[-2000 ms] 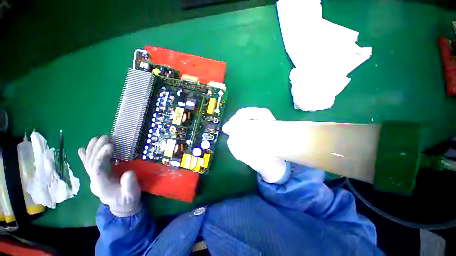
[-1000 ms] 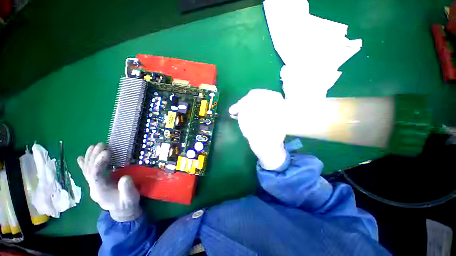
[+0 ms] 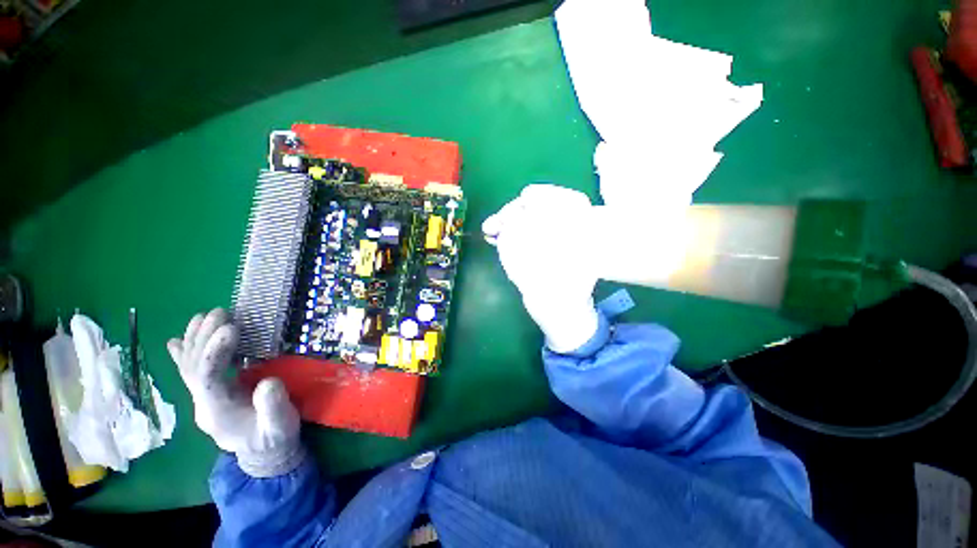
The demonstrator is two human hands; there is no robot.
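Observation:
A green circuit board (image 3: 412, 268) with a silver ribbed heatsink (image 3: 272, 262) along its left edge lies on a red support pad (image 3: 348, 398). My left hand (image 3: 241, 396), in a white glove, rests at the heatsink's lower left corner and the pad's edge, fingers apart, holding nothing. My right hand (image 3: 552, 257), in a white glove that glares, grips the translucent glue barrel (image 3: 739, 255) just right of the board. The barrel's green cap (image 3: 827, 260) points right. The fingertips are clear of the board's right edge. The nozzle tip cannot be made out.
Crumpled white paper (image 3: 664, 107) lies behind the barrel. An air hose (image 3: 953, 294) loops at the right. Spare glue barrels (image 3: 48, 428) in a black holder and a white crumpled sheet (image 3: 107, 401) are at the left. A red object (image 3: 940, 107) is at the far right.
My right hand and the barrel have moved away from the board's right edge and farther from me, then slightly back left. My left hand stays at the board's lower left corner.

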